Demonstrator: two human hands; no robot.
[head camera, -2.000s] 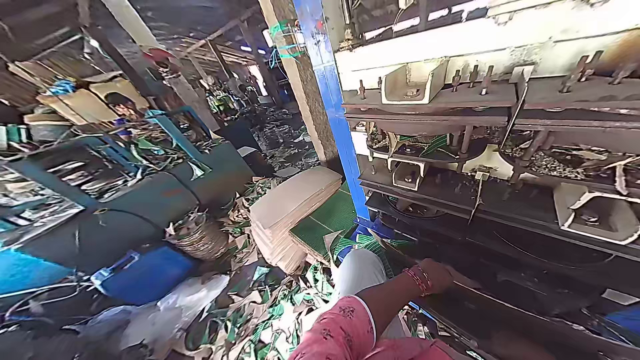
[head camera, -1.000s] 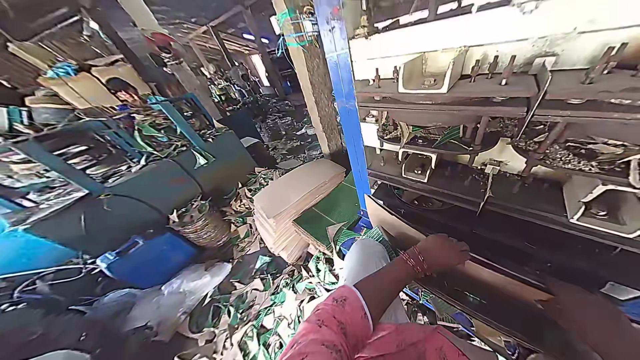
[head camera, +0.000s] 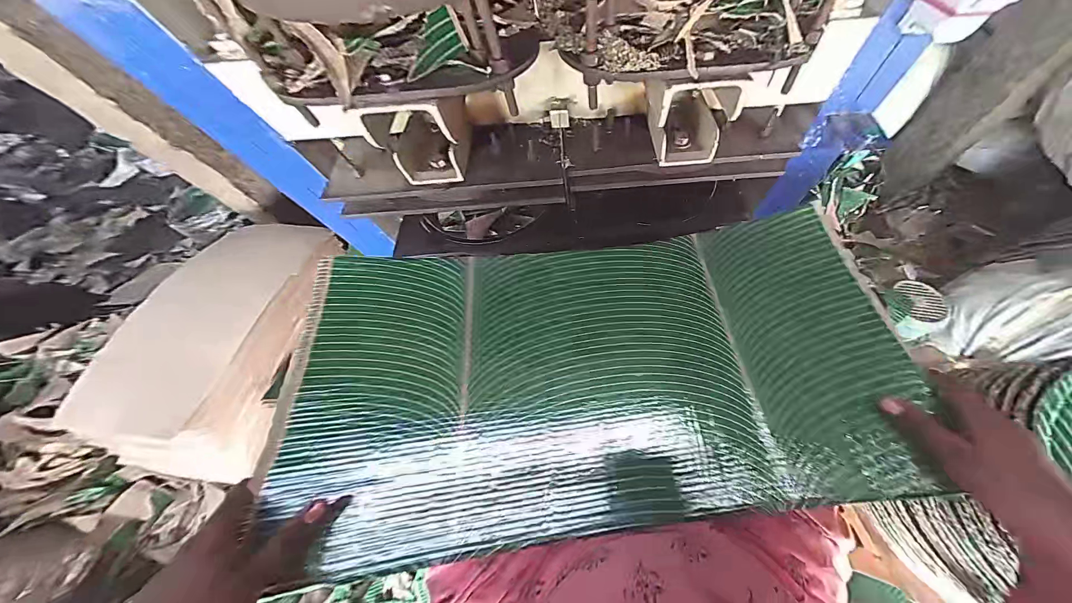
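Note:
A wide, glossy green sheet (head camera: 586, 352) with fine curved light lines and two lengthwise creases spans the space before me. Its near left corner is in my left hand (head camera: 268, 536), thumb on top. My right hand (head camera: 971, 444) grips its right edge, thumb on top and the other fingers hidden beneath. The sheet's far edge lies at the front of a press-like machine (head camera: 578, 201), near its dark lower plate. Below the sheet, my pink patterned clothing shows.
Blue posts (head camera: 218, 126) flank the machine. On the left stands a stack of beige sheets (head camera: 184, 335) among scattered scraps. Cut trimmings (head camera: 435, 42) lie on the machine's upper shelf. At lower right is a stack of thin, ridged pieces (head camera: 946, 536).
The green sheet is now spread between both hands; earlier they were at a dark, brown-edged board or sheet at the machine. The view has swung to face the machine.

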